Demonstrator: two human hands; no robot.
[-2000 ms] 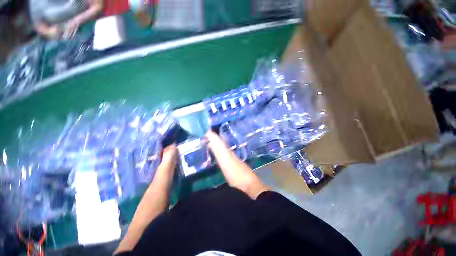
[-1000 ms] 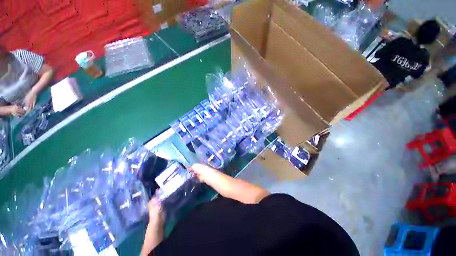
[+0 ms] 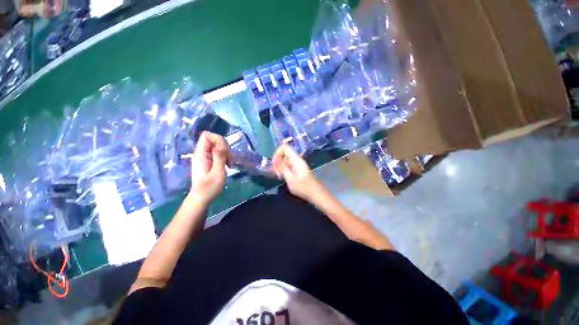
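My left hand (image 3: 209,157) and my right hand (image 3: 292,166) are in front of me, a little apart, with fingertips pinched. A crinkled strip of clear poly bag (image 3: 251,159) spans between them. A small box with a white face (image 3: 236,138) shows just behind it, partly hidden; whether it is inside the bag is unclear. A black item (image 3: 212,124) lies beside it, above my left hand. A pale flat strip (image 3: 236,109) lies behind them on the green bench.
Bagged blue units (image 3: 95,146) spread left, with white sheets (image 3: 124,232) near the edge. A blue box row (image 3: 279,77) and more bags (image 3: 349,101) stand right, beside a large carton (image 3: 470,70). A low carton (image 3: 374,174) is below. Orange cord (image 3: 58,276) hangs left. Stools (image 3: 527,282) stand right.
My hands held a box with a white face a second ago; now they are raised and pinch the film in front of it. The view has turned, and the large carton shows its outer side.
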